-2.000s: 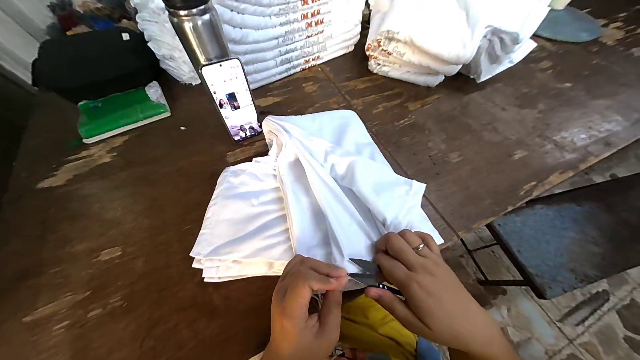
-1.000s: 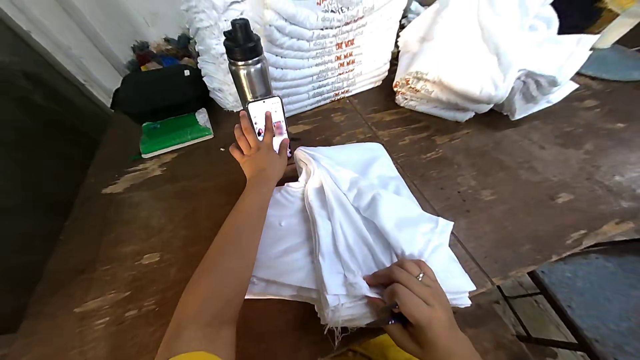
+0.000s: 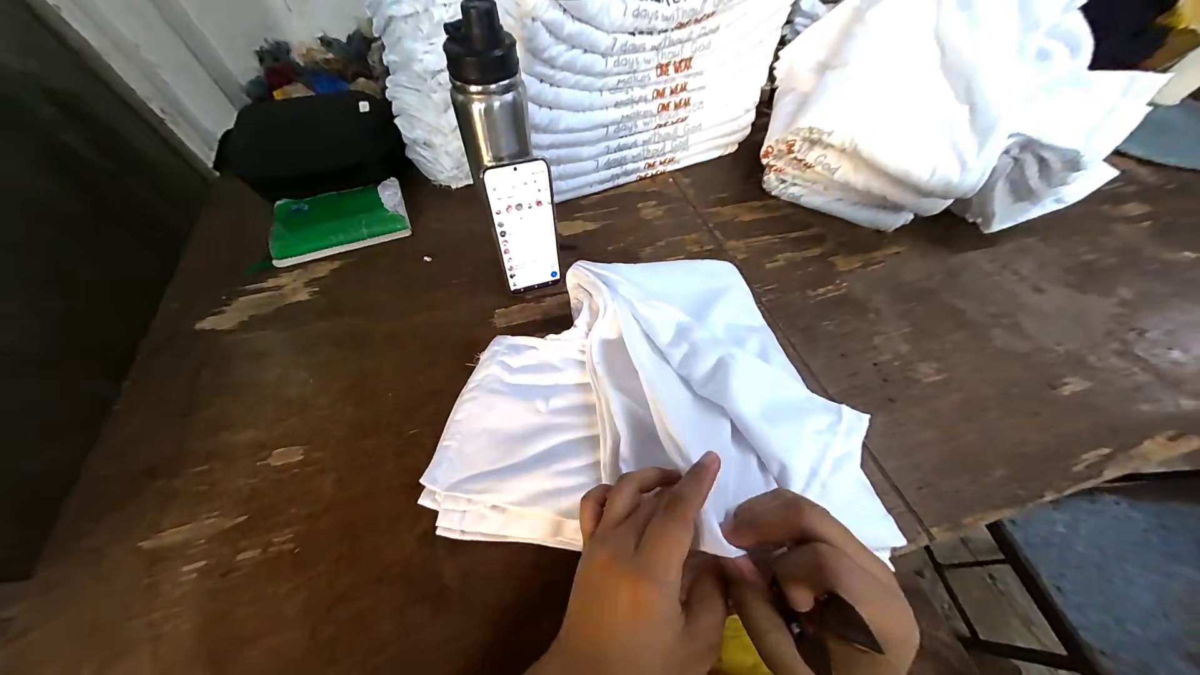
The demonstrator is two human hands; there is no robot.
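Note:
A stack of folded white fabric garments (image 3: 534, 403) lies near the table's front edge. My left hand (image 3: 647, 553) is at its lower edge, thumb and fingers close to the cloth; what it pinches is hidden. Beside it, my right hand (image 3: 825, 581) curls around small scissors (image 3: 848, 623), whose dark metal shows partly between the fingers, and its fingertips meet the cloth edge. Beyond the stack a phone (image 3: 525, 225) with a lit screen leans upright on a steel bottle with a black lid (image 3: 492, 112).
Printed white shirts are piled high (image 3: 647, 103) behind the bottle, with another white heap (image 3: 881, 122) at right. A green notebook (image 3: 337, 223) and a black case (image 3: 309, 141) sit back left. A dark stool or bench (image 3: 1116, 572) stands lower right, beyond the worn wooden table's edge (image 3: 1050, 497).
My left hand has come back from the phone to the cloth's lower edge beside my right hand. The phone's screen shows different content. The right hand remains at the cloth.

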